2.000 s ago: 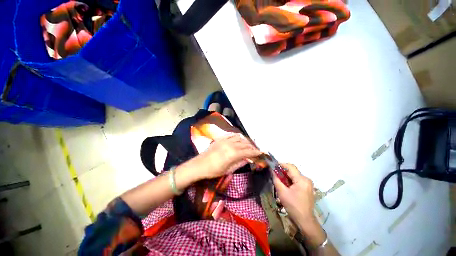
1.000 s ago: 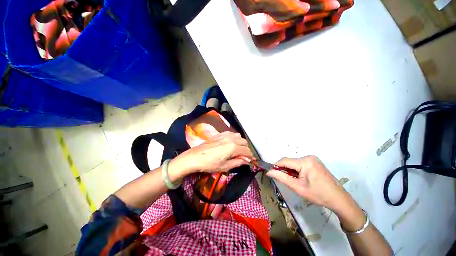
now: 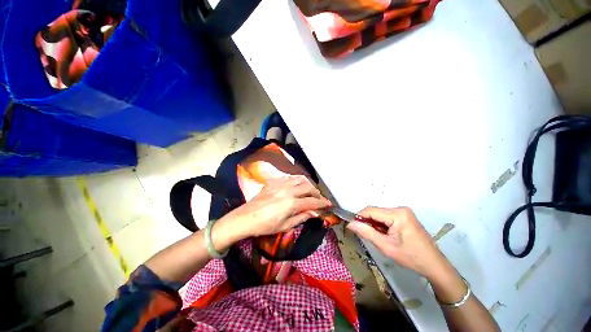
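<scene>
The patterned bag [image 3: 260, 170], orange, brown and pink with black webbing straps [image 3: 183, 198], lies over my lap. My left hand [image 3: 283, 205] holds an edge of it, fingertips pinched near the blades. My right hand [image 3: 400, 238] is closed around the dark red handles of the thread snips [image 3: 370, 224]. Their silvery blades point left and meet the bag edge at my left fingertips. Any thread there is too fine to see.
The white table [image 3: 415, 130] runs along my right, with another patterned bag [image 3: 363, 26] at its far end and a black pouch [image 3: 573, 165] at the right. Blue bins [image 3: 162, 97] stand on the left, one holding patterned bags. Cardboard boxes [image 3: 564, 68] are beyond the table.
Since two seconds ago, my right hand has turned so the snips point left, and its forearm lies further right across the table. My left hand still pinches the bag edge. The view has shifted slightly.
</scene>
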